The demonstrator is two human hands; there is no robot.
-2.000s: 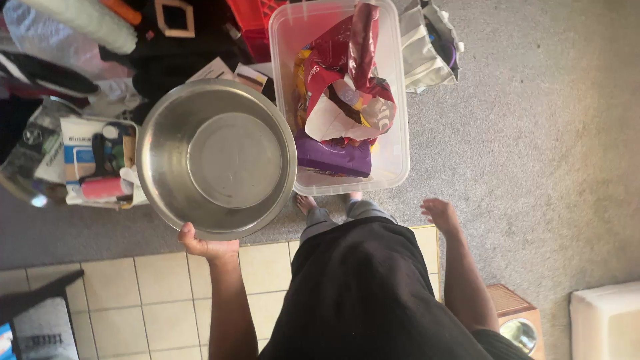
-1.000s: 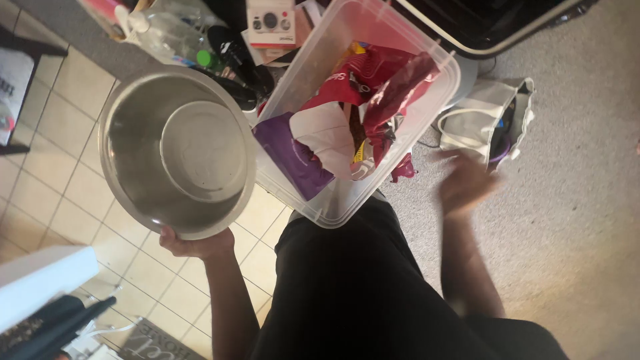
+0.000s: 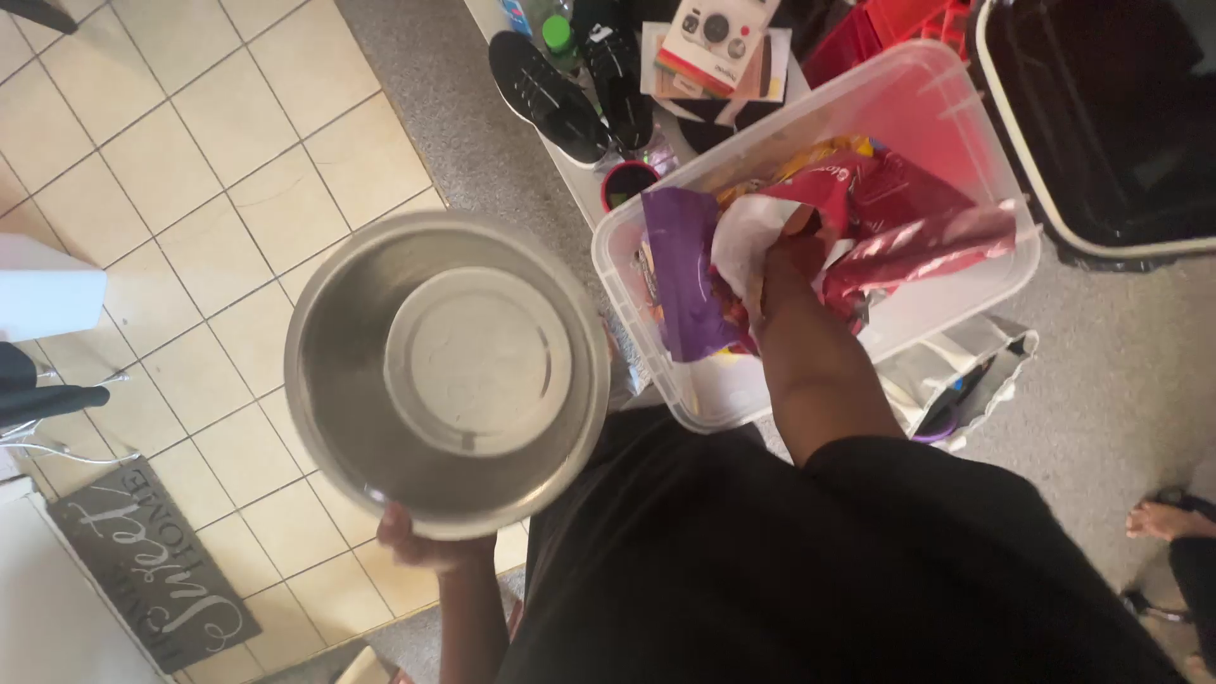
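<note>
My left hand (image 3: 427, 546) grips the near rim of a wide stainless steel bowl (image 3: 332, 380), whose inside faces up and holds nothing. To its right stands a clear plastic storage tub (image 3: 708, 408) with a purple packet (image 3: 692, 275), a large red packet (image 3: 869, 190) and yellow wrappers inside. My right hand (image 3: 798, 252) reaches into the tub, within the torn white-lined mouth of the red packet. Its fingers are mostly hidden by the packet, so whether they hold anything does not show.
Black shoes (image 3: 551, 95), a boxed camera (image 3: 717, 43) and red crates (image 3: 883, 38) lie beyond the tub. A black container with a pale rim (image 3: 1111, 123) is at upper right, a fabric bag (image 3: 959, 366) beside the tub. Another person's foot (image 3: 1168, 520) shows at right.
My right hand has moved from beside the tub into the red packet. My left hand still holds the bowl. The view has shifted and turned.
</note>
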